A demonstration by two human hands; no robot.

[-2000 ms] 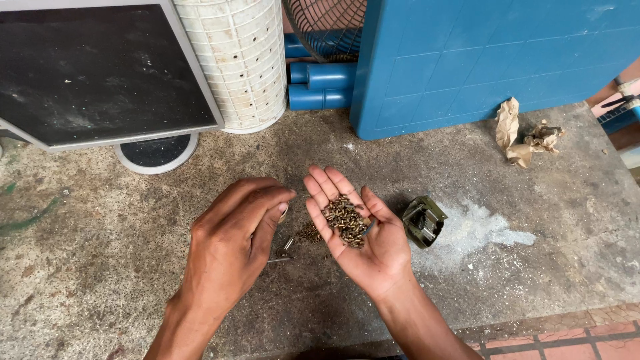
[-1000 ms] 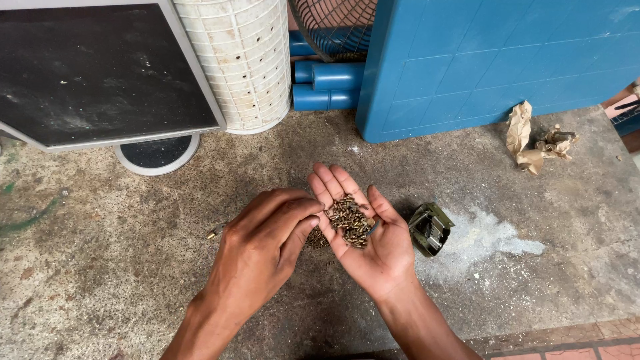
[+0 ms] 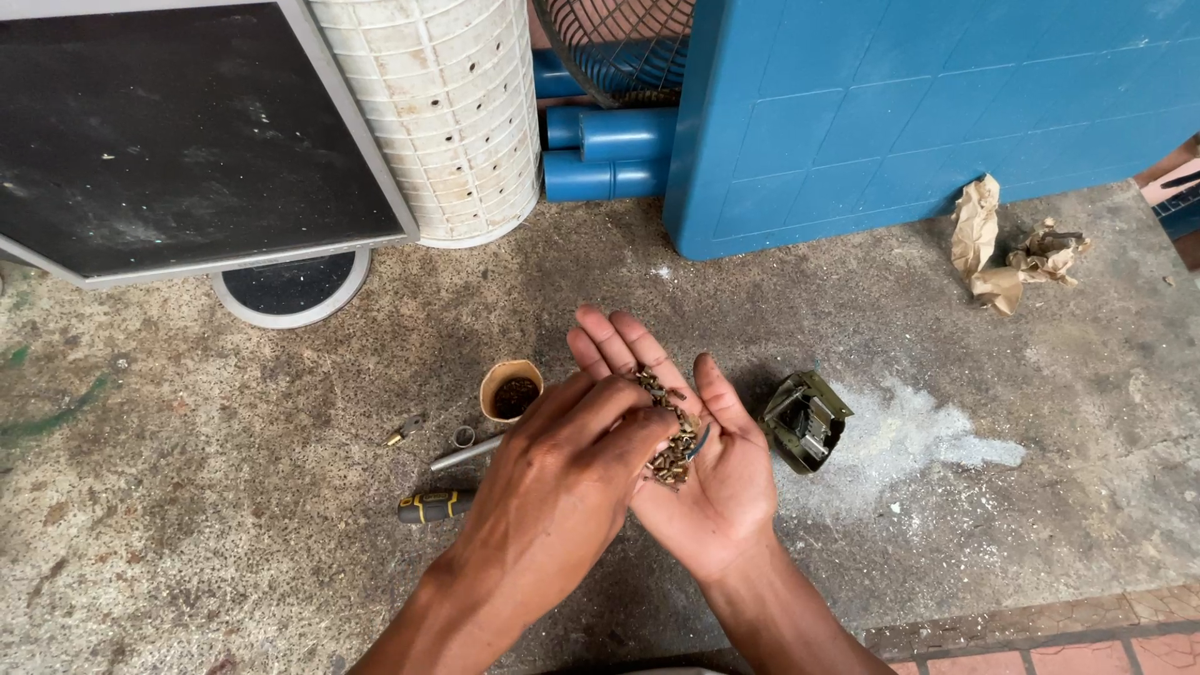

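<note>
My right hand [image 3: 708, 506] lies palm up, cupped, holding a heap of small brass-coloured metal pins [image 3: 677, 457]. Over it, palm down, my left hand [image 3: 562, 469] has its thumb and fingertips in the heap; whether they pinch a pin is hidden. A thin blue piece [image 3: 698, 443] rests on the right palm. Left of the hands are a brown cup [image 3: 512, 390] with small dark bits inside, a metal ring [image 3: 464, 436], a metal rod [image 3: 464, 455] partly covered by my left hand, and a black-and-yellow handle [image 3: 434, 507]. An open green metal container [image 3: 808, 422] holding metal parts stands to the right.
A monitor [image 3: 187, 141] and a white perforated cylinder [image 3: 436, 112] stand behind at left. Blue pipes [image 3: 609, 175], a fan guard [image 3: 628, 47] and a big blue panel [image 3: 891, 122] are farther back. Grey powder [image 3: 900, 450] and crumpled brown paper [image 3: 977, 225] lie at right.
My left hand has moved right, from beside my right hand onto the heap in its palm. The cup and the black-and-yellow handle now show beside it.
</note>
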